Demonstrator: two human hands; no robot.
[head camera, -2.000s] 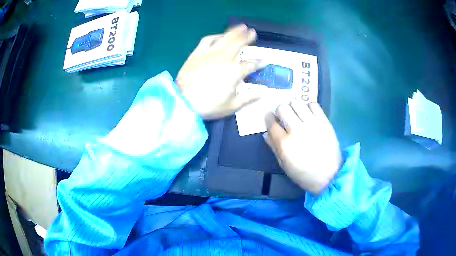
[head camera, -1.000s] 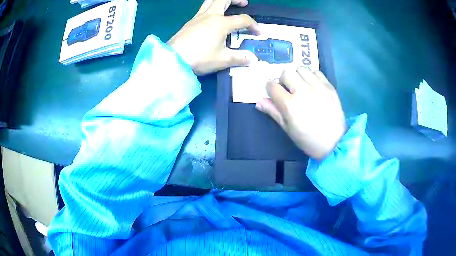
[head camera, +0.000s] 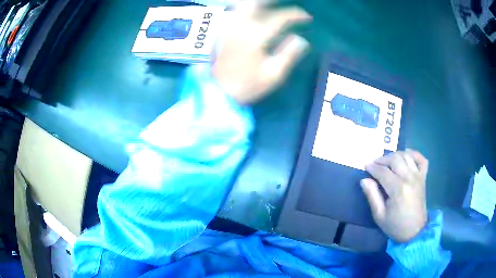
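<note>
The black foam tray (head camera: 311, 225) lies on the green mat in front of me, its small notch at the near edge. A white BT200 user manual (head camera: 348, 142) lies flat in the far part of its recess; the near part of the recess shows bare black. My right hand (head camera: 400, 193) rests at the tray's right side, fingertips at the manual's near right corner, fingers curled. My left hand (head camera: 258, 54) is blurred, raised over the mat left of the tray, fingers apart, nothing seen in it.
A pile of BT200 manuals (head camera: 177, 32) lies at the far left, partly behind my left hand. A stack of small white cards (head camera: 483, 195) is at the right edge. An open brown carton (head camera: 53, 174) with white papers inside stands at lower left. Shiny clear plastic (head camera: 22, 35) is at the far left corner.
The view has turned left. My left hand has let go of the manual and moved left off the tray. My right hand has moved to the manual's near right corner, and the manual now lies uncovered.
</note>
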